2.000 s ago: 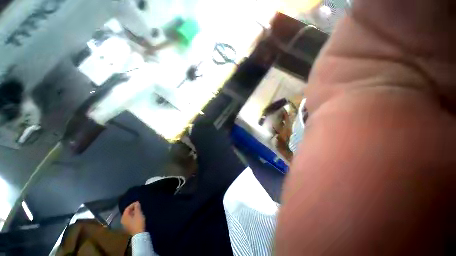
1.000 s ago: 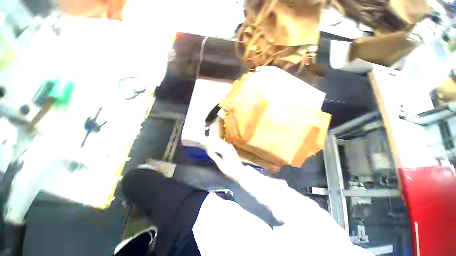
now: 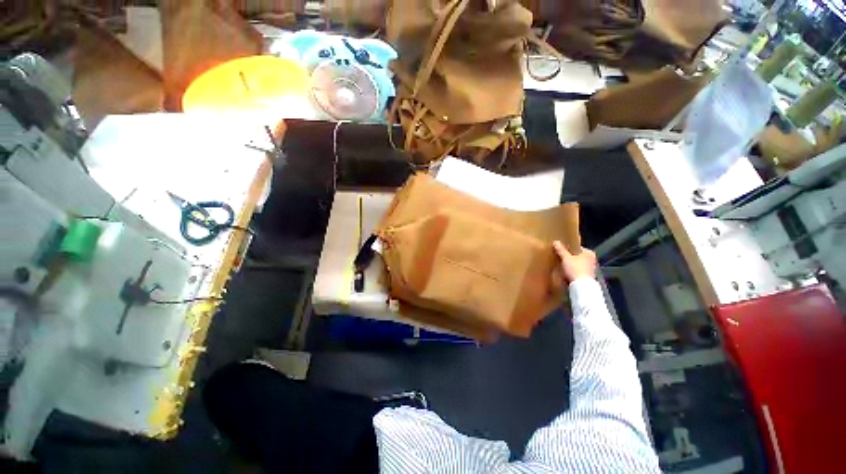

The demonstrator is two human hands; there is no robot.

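Brown bag bodies (image 3: 473, 264) lie in a floppy stack on a low white-topped stand (image 3: 339, 236) in front of me. A pale sheet (image 3: 519, 188) shows behind them. My right hand (image 3: 577, 266) holds the right edge of the brown pieces; some fingers are hidden by the hand and material. A small dark tool (image 3: 365, 262) lies beside the stack's left edge. My left hand is not in view.
The white machine table (image 3: 139, 343) with scissors (image 3: 204, 222) and a green cap (image 3: 81, 239) is at left. More brown bags (image 3: 473, 69) hang behind. A fan (image 3: 343, 88) stands beyond. A red panel (image 3: 788, 370) is at right.
The view has swung right from the machine to the stack and steadied. My right hand has gone from close before the camera, past the stack's left side, to its right edge. My left hand has left view.
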